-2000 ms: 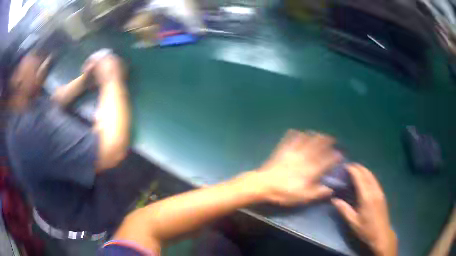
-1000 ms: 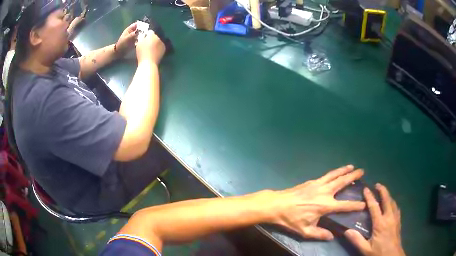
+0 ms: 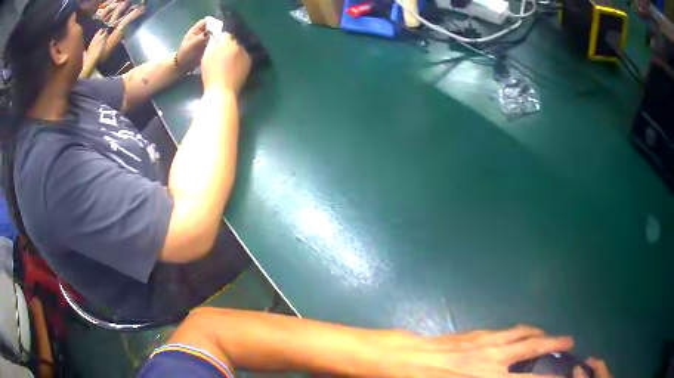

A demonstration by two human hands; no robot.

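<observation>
A small black retail box (image 3: 553, 365) lies at the bottom right of the head view, cut off by the lower edge. My left hand (image 3: 491, 356) reaches in from the left, its extended fingers over the box's far and left sides. Only the fingertips of my right hand (image 3: 597, 368) show, at the box's right end; the rest is out of the picture. Both hands hold the box between them. Its front part and any open side are hidden.
A co-worker (image 3: 96, 177) sits at the left, hands over the green table (image 3: 355, 162). Farther back are a crumpled clear bag (image 3: 518, 97), a blue bin (image 3: 369, 23), white cables and a yellow-framed black object (image 3: 606, 33). A dark cabinet (image 3: 658, 118) stands at the right edge.
The view has shifted, so my hands and the box sit lower, mostly cutting off my right hand. The second black box at the right is out of view. Both hands stay at the box.
</observation>
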